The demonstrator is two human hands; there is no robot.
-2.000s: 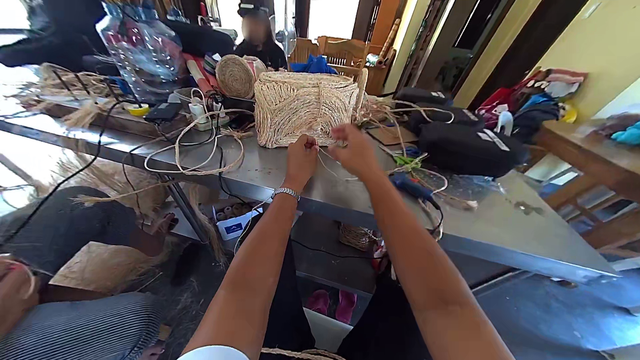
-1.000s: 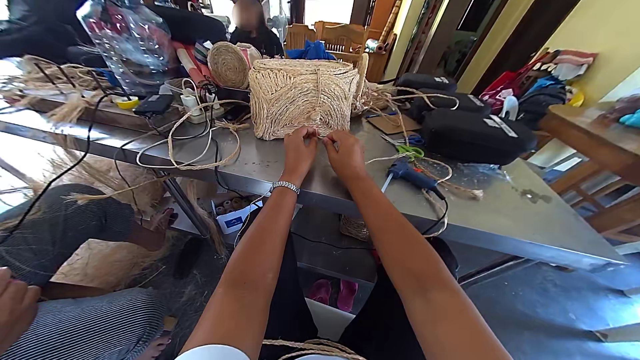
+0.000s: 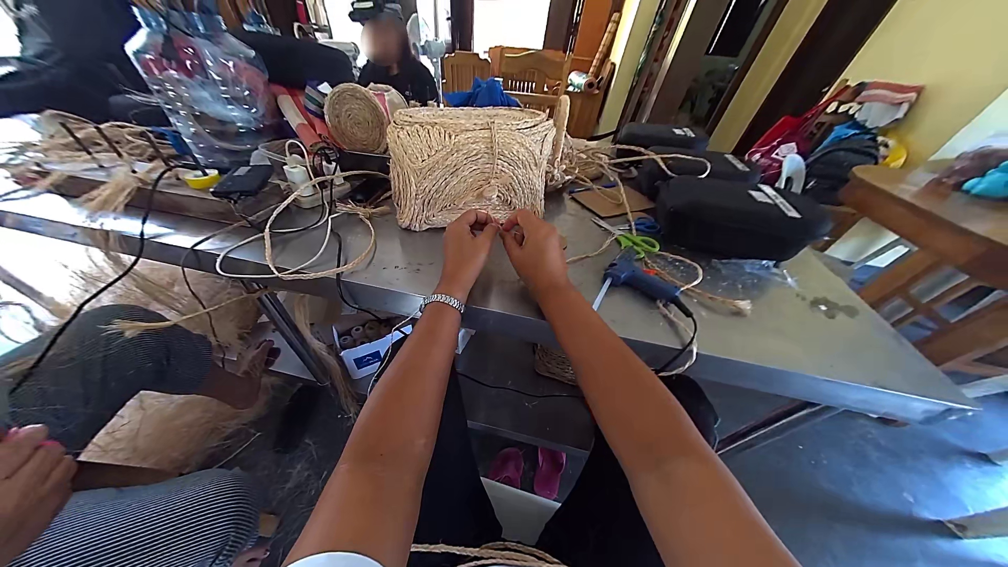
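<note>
A woven bag of coiled natural-fibre rope (image 3: 472,165) stands upright on the metal table. At its lower front edge my left hand (image 3: 469,240) and my right hand (image 3: 535,244) meet, fingertips pinched close together. Something very small seems to be between the fingertips, too small to make out. A blue hot glue gun (image 3: 642,279) lies on the table right of my right hand, its cord trailing over the front edge. Behind it are green-handled scissors (image 3: 636,242). Loose braided rope (image 3: 272,236) curls over the table to the left of the bag.
Black zipped cases (image 3: 740,216) lie at the right of the metal table (image 3: 827,339). At the left are a power strip (image 3: 303,185), cables and a plastic-wrapped bundle (image 3: 209,87). A seated person's knee (image 3: 118,346) is at lower left; another person (image 3: 398,59) is beyond the table.
My right hand, raised a little apart from the left two seconds ago, has come down beside it, and the fingertips now meet. The glue gun shows more fully.
</note>
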